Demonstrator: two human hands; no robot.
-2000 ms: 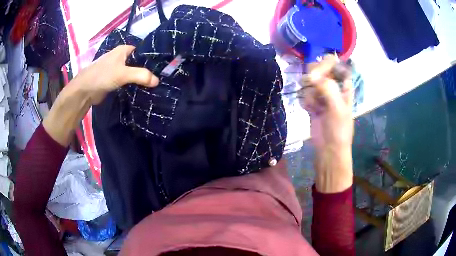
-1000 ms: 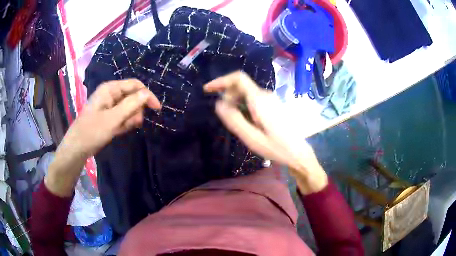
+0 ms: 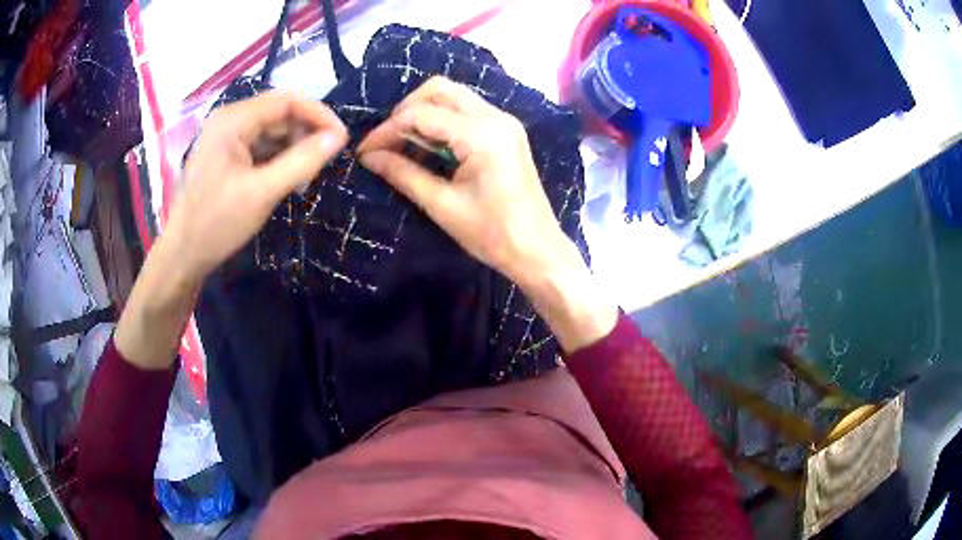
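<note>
The black checked tweed garment (image 3: 343,232) lies in front of me, its plain black lining (image 3: 406,306) showing in the middle and below. My left hand (image 3: 248,169) is over its upper left part, thumb and forefinger tips close together. My right hand (image 3: 469,174) is beside it, fingertips pinched close to the left fingertips. A small green and metallic thing (image 3: 438,151), possibly snips, is tucked in my right hand. I cannot make out a needle or thread. The label does not show.
A red bowl (image 3: 725,95) with a blue tool (image 3: 659,90) stands at the upper right, a grey-green cloth scrap (image 3: 723,211) below it. Folded black cloth (image 3: 828,69) lies farther right. A wooden stool-like object (image 3: 854,459) stands at the lower right.
My right hand has come from beside the red bowl, over the garment, to my left fingertips. My left hand has let go of the garment's label area. The label is now hidden.
</note>
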